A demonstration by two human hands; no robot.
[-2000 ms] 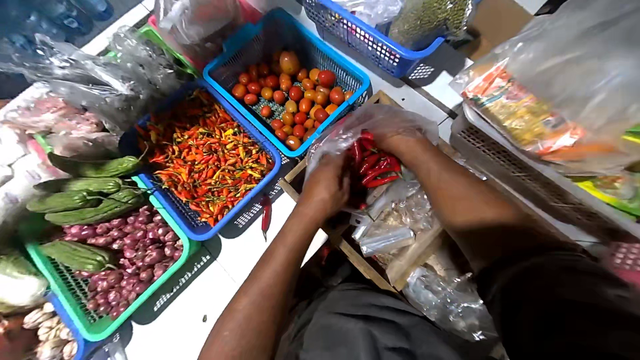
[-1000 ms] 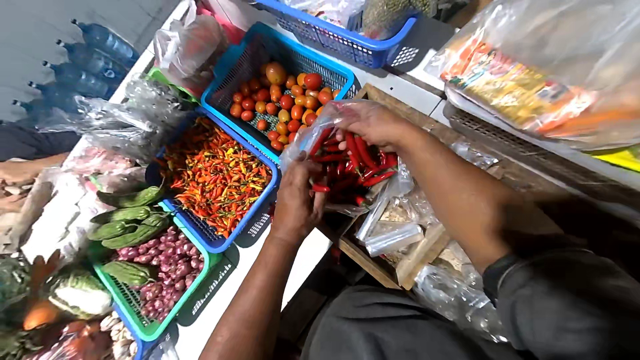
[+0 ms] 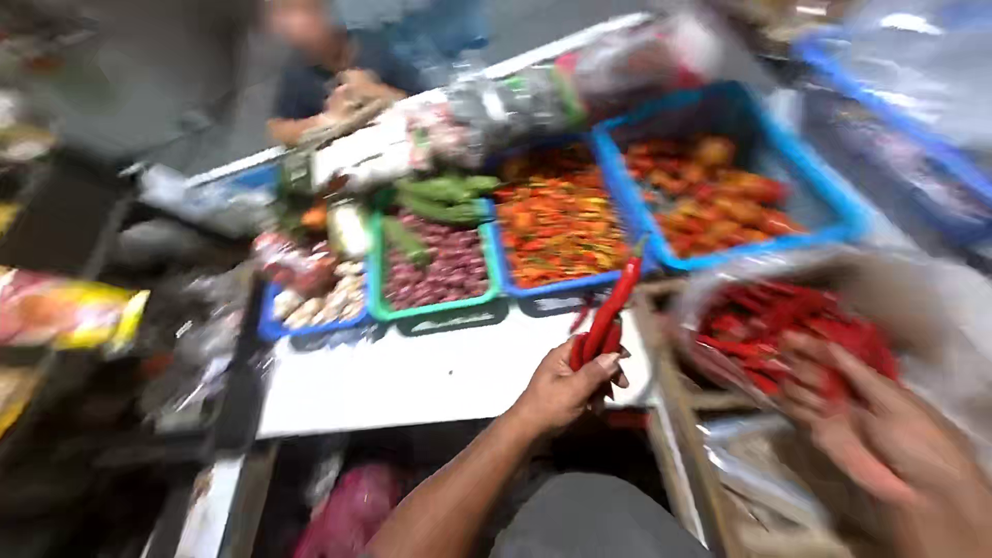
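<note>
Several long red chillies [image 3: 611, 306] are held in my left hand [image 3: 570, 381], above the white tabletop [image 3: 434, 380]. My right hand [image 3: 868, 418] is at the front of a clear plastic bag [image 3: 690, 310] full of red chillies [image 3: 759, 318]; it is blurred, its fingers partly over the chillies, and whether it grips any cannot be told. The bag rests on a wooden box [image 3: 674, 403]. Behind my left hand is a blue basket of small orange and red chillies [image 3: 558, 232]. A light blue basket of tomatoes [image 3: 721, 201] stands behind the bag.
Left along the table are a green basket of shallots [image 3: 442, 263] with green gourds [image 3: 446, 198] and a blue basket of garlic [image 3: 333, 298]. Plastic bags [image 3: 519, 108] line the far edge. Another person [image 3: 341, 85] is beyond the table. A blue basket [image 3: 914, 132] is at far right.
The view has swung to the left. My left hand has come away from the bag with long red chillies in it; a second ago both hands were at the bag.
</note>
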